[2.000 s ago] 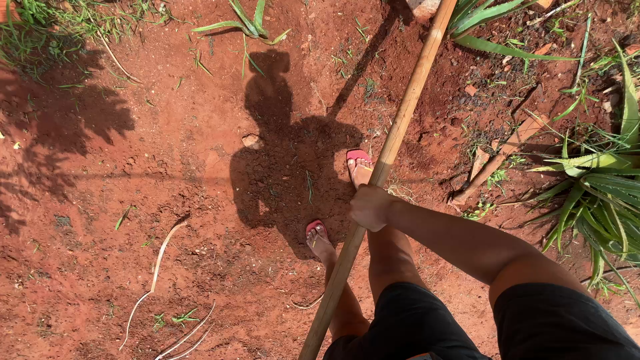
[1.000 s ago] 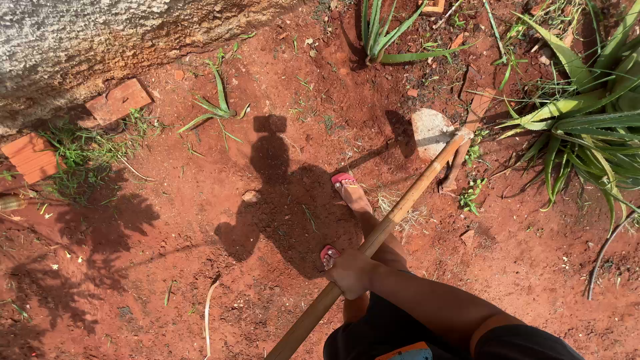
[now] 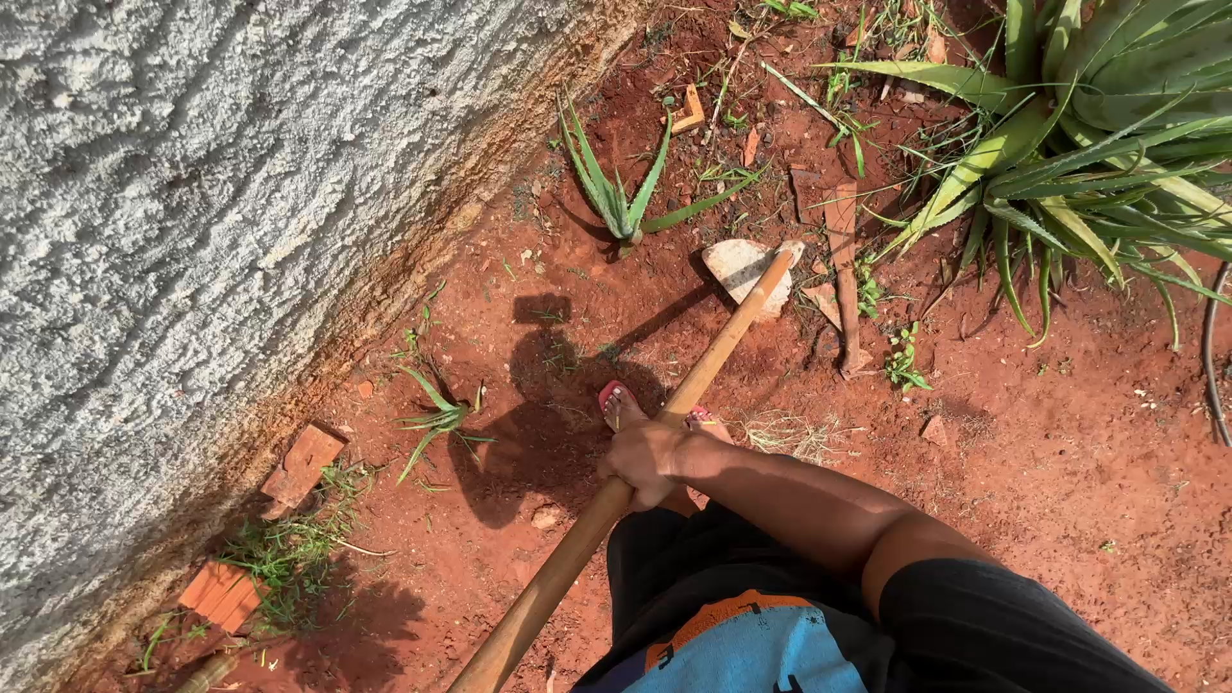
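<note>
My right hand point(image 3: 647, 462) is closed around the middle of a long wooden hoe handle point(image 3: 553, 549). The handle runs from the bottom edge up to the right, ending at a pale, dirt-covered hoe blade point(image 3: 736, 269) on the red soil. A small aloe plant point(image 3: 621, 197) grows just up and left of the blade. My left hand is out of the frame; the lower end of the handle is cut off by the bottom edge. My feet in red flip-flops point(image 3: 616, 395) stand beside the handle.
A rough whitish wall point(image 3: 241, 192) rises along the left. Broken brick pieces point(image 3: 303, 467) and grass lie at its foot. A large aloe point(image 3: 1088, 164) spreads at the upper right, near a flat reddish strip point(image 3: 842, 260). A smaller aloe point(image 3: 445, 419) grows left of my shadow.
The view has turned toward the wall. The hoe blade, at the frame's top edge earlier, now shows beside the small aloe. My right hand stays on the handle, and my feet have moved.
</note>
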